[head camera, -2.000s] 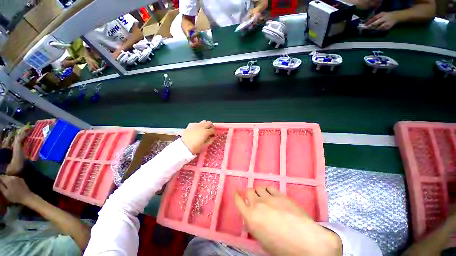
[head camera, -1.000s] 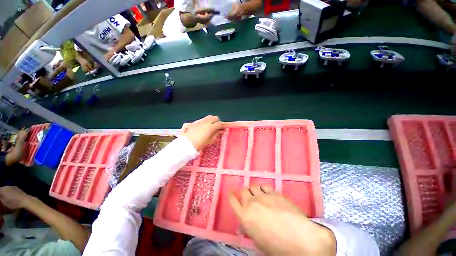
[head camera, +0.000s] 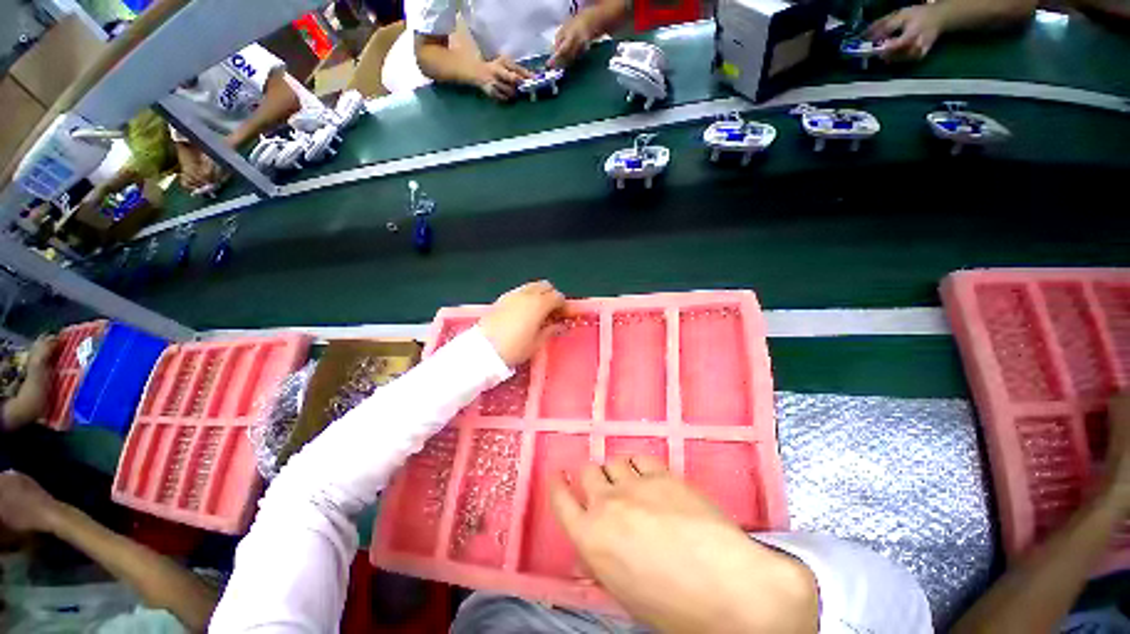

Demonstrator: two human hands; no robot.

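Note:
A pink-red foam parts tray [head camera: 527, 425] lies tilted in front of me, with pockets in two rows. Small shiny metal parts [head camera: 486, 486] lie loose in the left pockets, and some sit along the upper ends of the right ones. My left hand [head camera: 523, 325] rests at the tray's far edge, fingers bent over an upper pocket. My right hand [head camera: 657, 533] is over the lower middle pockets, fingers curled down. The fingertips are partly hidden, so I cannot tell whether either hand holds a part.
Left are a cardboard box [head camera: 325, 386] of parts, a plastic bag [head camera: 280, 415], another tray [head camera: 151, 434] and a blue bin [head camera: 120, 377]. Right are bubble wrap [head camera: 880, 483] and another tray [head camera: 979, 372]. Part-built housings [head camera: 740, 134] stand on the green belt [head camera: 521, 235]. Workers sit around.
The tray appears slightly further left. My left hand has shifted a little right along its far edge. My right hand stays over the lower pockets. The worker opposite now has both hands on a white-and-blue device.

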